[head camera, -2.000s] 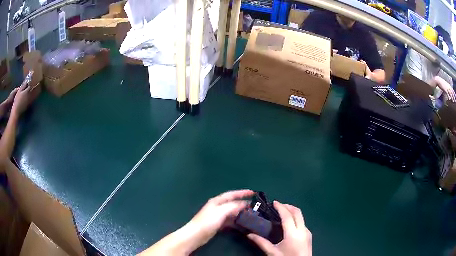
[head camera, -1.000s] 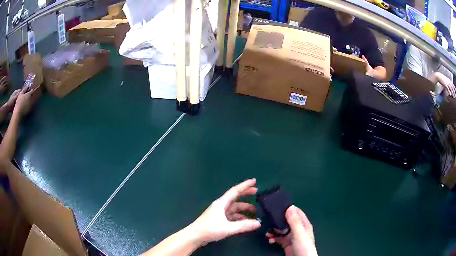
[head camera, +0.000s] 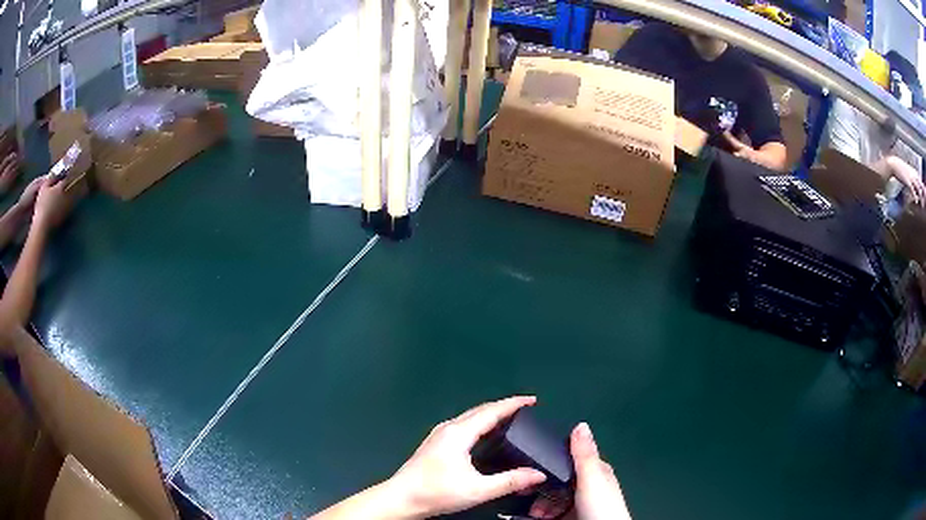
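Observation:
A black power adapter (head camera: 537, 447), a palm-sized block, is held between my two hands above the dark green mat (head camera: 335, 376), near the bottom centre. My left hand (head camera: 457, 462) has its thumb and fingers around the block's left side. My right hand (head camera: 591, 479) holds its right side, thumb up along the edge. A bit of dark cord shows under the block between my hands. The undersides of the block and my right fingers are partly hidden.
An open supply carton (head camera: 86, 427) stands lower left. Cream posts (head camera: 386, 122) and a white sack (head camera: 305, 81) stand behind. A closed carton (head camera: 579, 142) is back centre, a black electronic unit (head camera: 782, 249) right. Another person's arm (head camera: 25, 254) is far left; a person (head camera: 701, 86) sits behind.
The adapter first showed its cord and label, then was turned in my right hand while my left hand was apart from it. Now both hands are on the block, slightly lower.

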